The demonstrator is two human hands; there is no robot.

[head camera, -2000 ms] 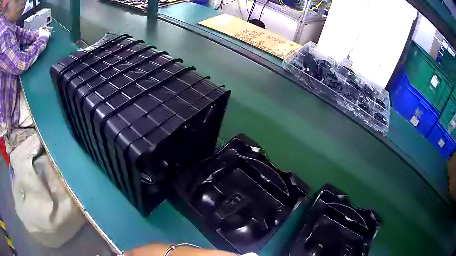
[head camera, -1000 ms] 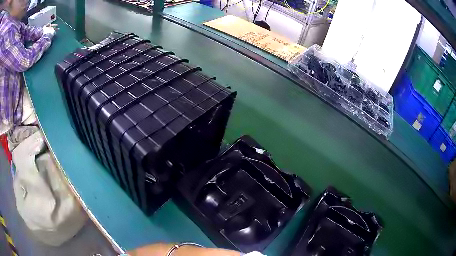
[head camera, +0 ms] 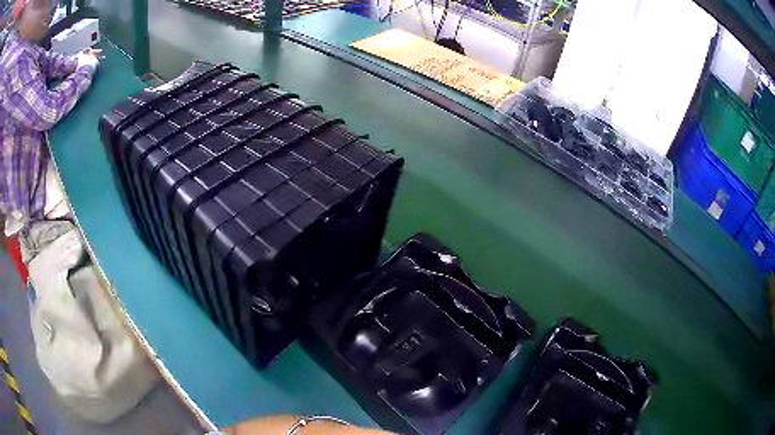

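Note:
My left forearm, with a thin bracelet at the wrist, crosses the bottom edge; only a sliver of my left hand (head camera: 357,428) shows and its fingers are cut off. My right hand is out of the picture. A shiny black moulded tray (head camera: 425,340) lies open in front of me, hollows up. A second black tray (head camera: 582,386) lies to its right, cut off by the bottom edge. A large stack of nested black trays (head camera: 246,187) stands on edge at left, close against the first tray.
Blue-green bench edge (head camera: 136,327) curves down the left, with an off-white sack (head camera: 85,348) below. A person in a checked shirt sits far left near a white box (head camera: 76,36). Beyond the green belt (head camera: 476,187) are a cardboard sheet (head camera: 438,64), clear compartment tray (head camera: 595,153) and crates (head camera: 714,187).
The view has shifted slightly, so the bench items appear a little further right and lower. The white bit at the end of my left arm no longer shows. The trays keep their places.

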